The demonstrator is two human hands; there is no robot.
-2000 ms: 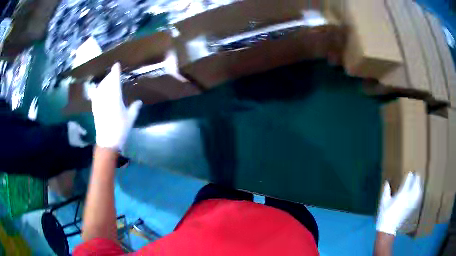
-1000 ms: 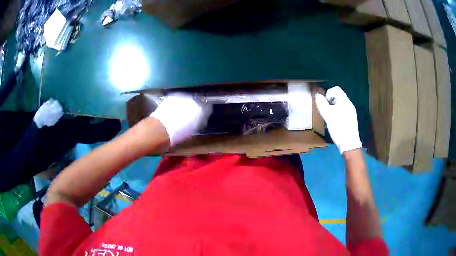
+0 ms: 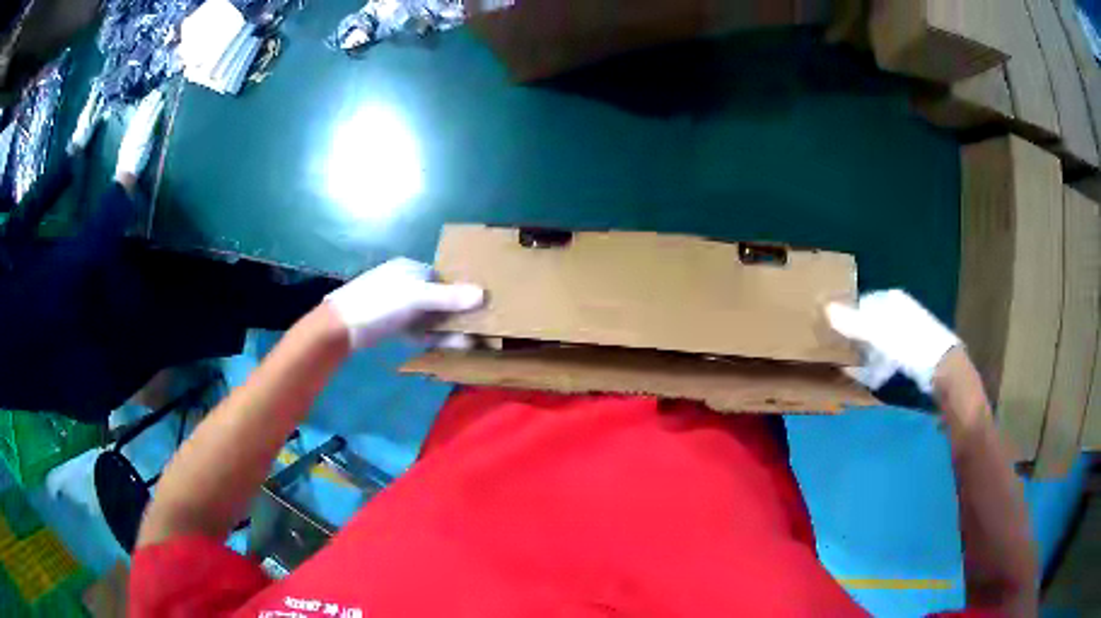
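Note:
A long brown carton lies at the bench's front edge, against the red shirt. Its wide lid flap is folded over the top, with two dark notches along its far edge. A narrow dark gap shows between the lid and the jagged near flap; the contents are hidden. My left hand, in a white glove, grips the carton's left end with the thumb on the lid. My right hand, also gloved, holds the right end with the thumb at the lid's corner.
Closed cartons stand in rows at the right. Another carton lies at the far side of the green bench. A pile of bagged parts and white papers are at far left, near another person's gloved hands.
The far carton came to the bench's front edge between my hands. It was open with the wrapped product showing; now its lid covers the contents, and both hands hold its ends.

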